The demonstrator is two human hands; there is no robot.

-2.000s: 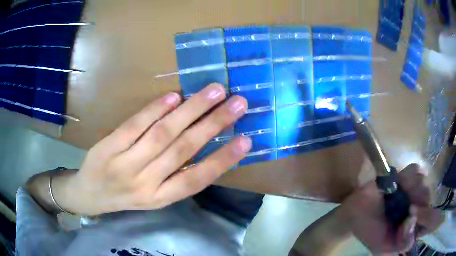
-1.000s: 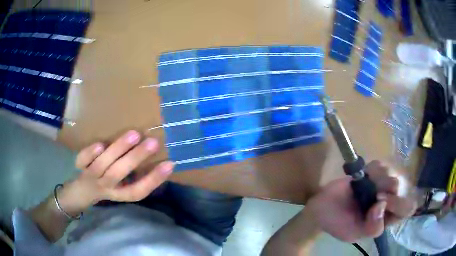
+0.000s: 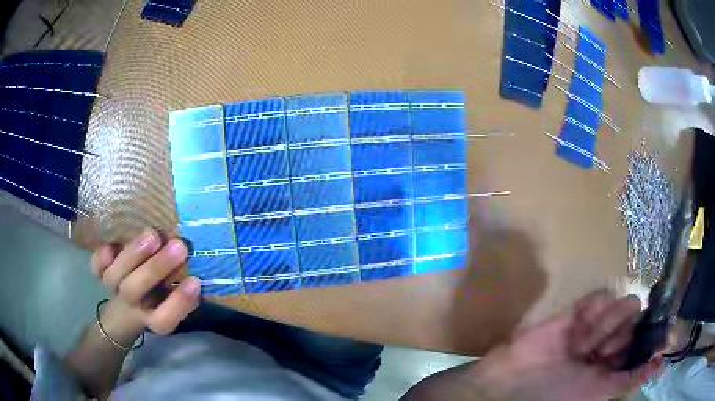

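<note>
A blue solar cell panel (image 3: pixel 321 188) of several side-by-side strips lies in the middle, with silvery lines across it and two ribbon ends sticking out past its right edge. My left hand (image 3: pixel 149 278) is at the panel's lower left corner, fingers curled and pinching the edge. My right hand (image 3: pixel 596 345) is at the lower right, away from the panel, and closed around a dark, blurred, long item that looks like the soldering iron (image 3: pixel 662 290). Its tip cannot be made out.
Dark blue panel (image 3: pixel 47 133) at left, with part of another piece (image 3: pixel 168 9) above. Cell strips with wires (image 3: pixel 582 102) lie at upper right. White bottle (image 3: pixel 673 86), ribbon heap (image 3: pixel 647 204) and black item with yellow patch (image 3: pixel 696 227) are at right.
My left hand lifted off the panel, then took hold of its lower left corner. The panel sits further left in view. My right hand and the iron moved away from its right edge.
</note>
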